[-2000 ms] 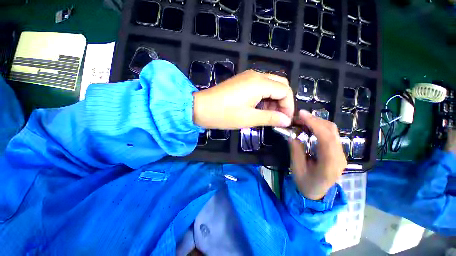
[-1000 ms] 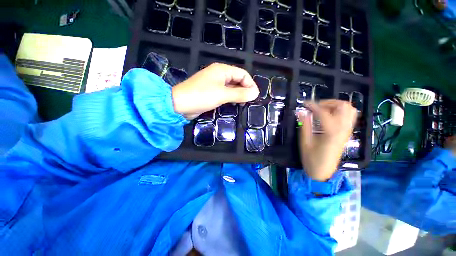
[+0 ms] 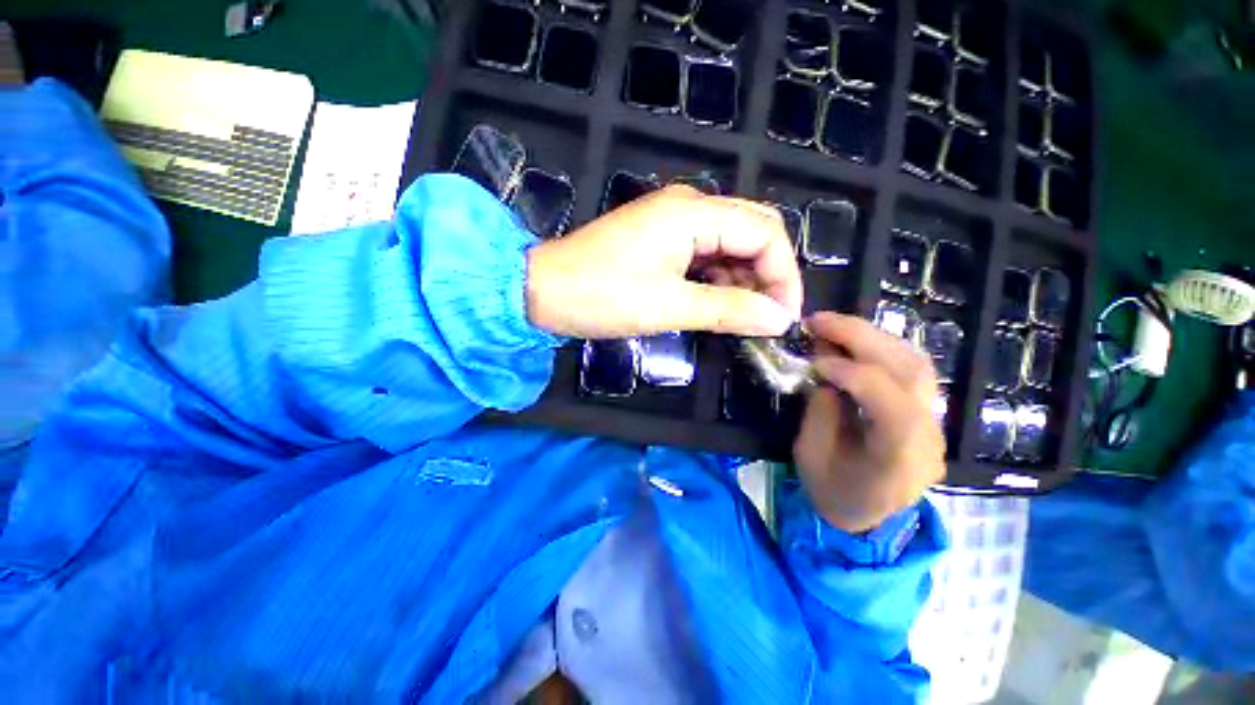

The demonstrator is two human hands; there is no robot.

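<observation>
A watch body (image 3: 779, 366) shows as a bright, blurred metal edge between my two hands, above the black compartment tray (image 3: 754, 163). My right hand (image 3: 875, 413) holds it between thumb and fingers. My left hand (image 3: 674, 265) reaches in from the left with thumb and fingertips pinched together at the upper end of the watch body. Whether a small piece is in the left fingertips is too small to tell. Several watch bodies (image 3: 666, 358) lie in the tray's compartments around my hands. My left hand and sleeve hide some of them.
A cream slotted board (image 3: 207, 131) and a white paper sheet (image 3: 352, 165) lie left of the tray. A white oval device (image 3: 1208, 296) with a cable is at the right. A pale pocketed tray (image 3: 974, 579) is below the black tray. Blue sleeves of other people show at both sides.
My hands were apart one second ago, the right one blurred over the tray's right compartments. Now they meet at a watch body. The tray and surroundings have shifted right in the view.
</observation>
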